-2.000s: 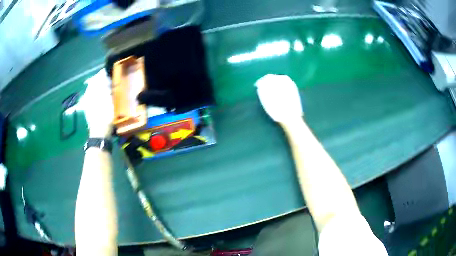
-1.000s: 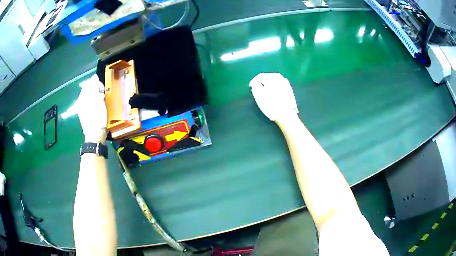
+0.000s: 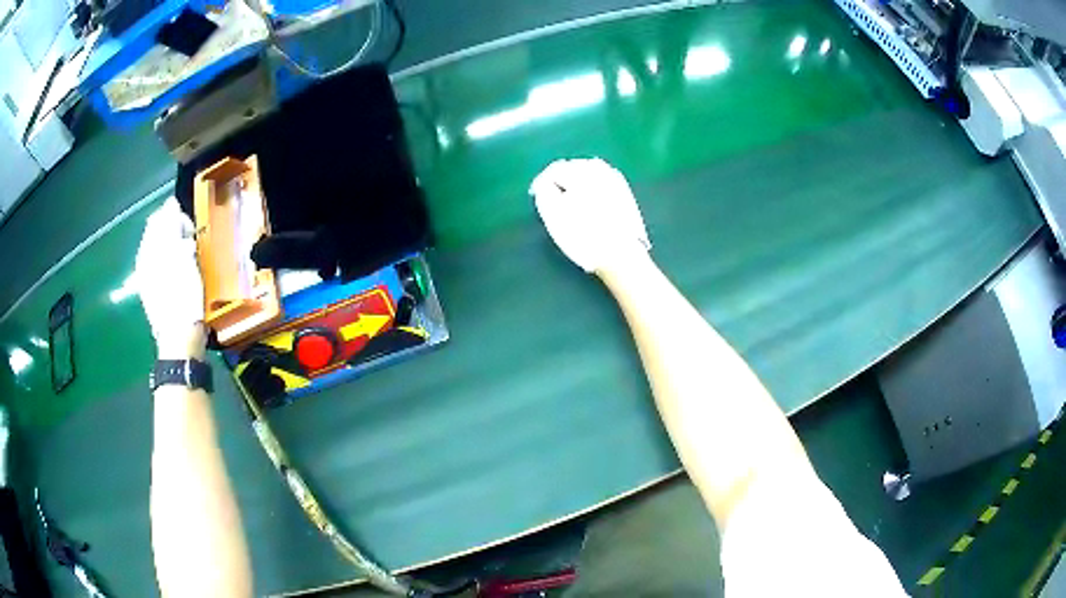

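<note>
The orange-brown fixture (image 3: 237, 251) sits on the left side of the press base, with a pale strip inside it. My left hand (image 3: 171, 271), in a white glove, lies against the fixture's left side; its fingertips are hard to make out, so I cannot tell if it grips. My right hand (image 3: 593, 215), in a white glove, rests curled on the green belt right of the press, with nothing visible in it. The grey press head (image 3: 214, 108) is behind the fixture. The red button (image 3: 315, 348) is on the base's front panel.
A black cloth (image 3: 333, 175) covers the base beside the fixture. A thin black phone frame (image 3: 62, 341) lies on the green belt (image 3: 526, 386) at far left. A mottled hose (image 3: 306, 496) hangs toward my lap. An air gun (image 3: 61, 543) lies at lower left. Machinery stands at right.
The whole view has shifted, so the press and both hands appear further left. My left hand stays beside the fixture and my right hand stays curled on the belt.
</note>
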